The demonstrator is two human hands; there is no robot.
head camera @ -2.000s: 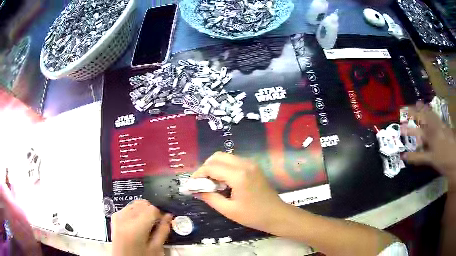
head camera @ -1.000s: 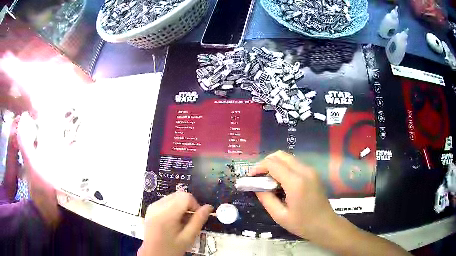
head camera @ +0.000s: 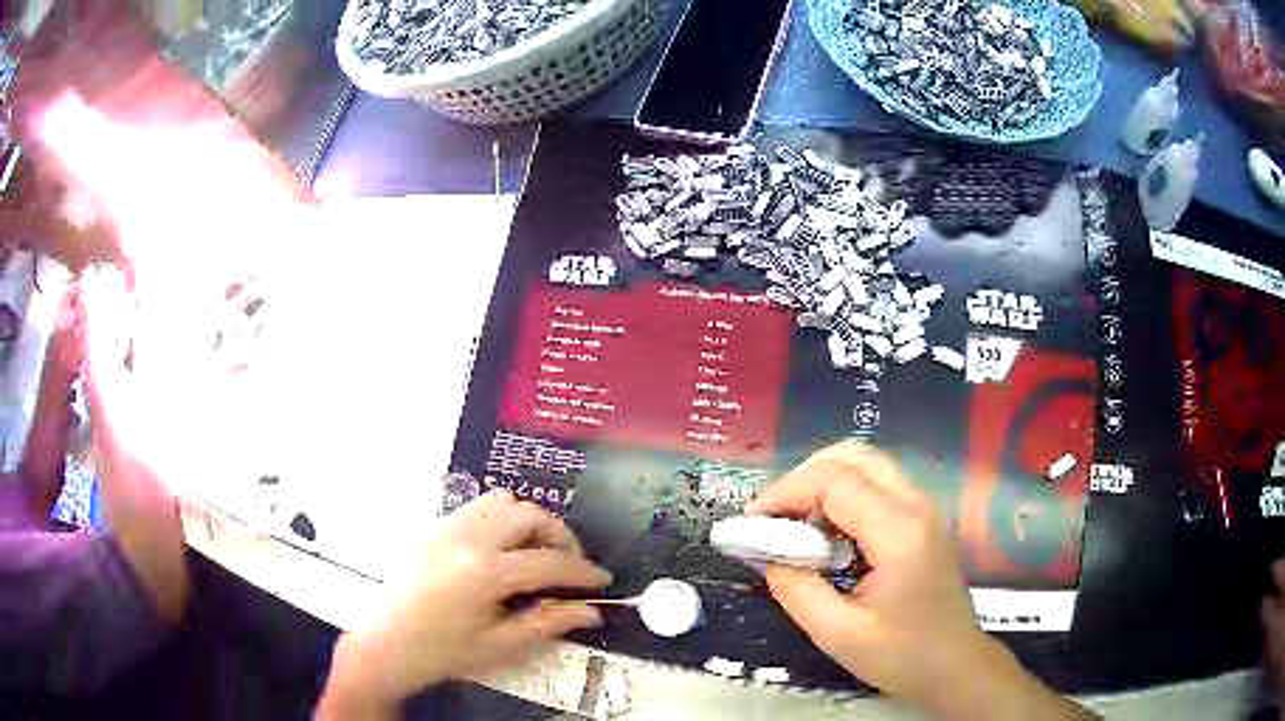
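Note:
My right hand (head camera: 881,556) holds a white rounded plastic housing (head camera: 772,540) just above the black printed mat, its far end pointing left. My left hand (head camera: 493,585) is at the mat's front edge and pinches a thin pale stick (head camera: 609,603). The stick's tip reaches the small round white pot (head camera: 669,607), which stands between my hands. Two tiny white oblong pieces (head camera: 747,671) lie by the table edge, right of the pot. A heap of small white and black pieces (head camera: 832,254) lies at the top of the mat.
A white perforated basket (head camera: 522,85) and a light blue bowl (head camera: 1078,85), both full of small pieces, stand at the back with a dark phone (head camera: 712,71) between them. Squeeze bottles (head camera: 1167,176) stand upper right. A white sheet (head camera: 381,380) and another person's arm (head camera: 127,423) are at left.
The view has swung left, so the mat sits further right. My left hand, first without a visible stick, now holds one at the pot. The hand at far right has left view.

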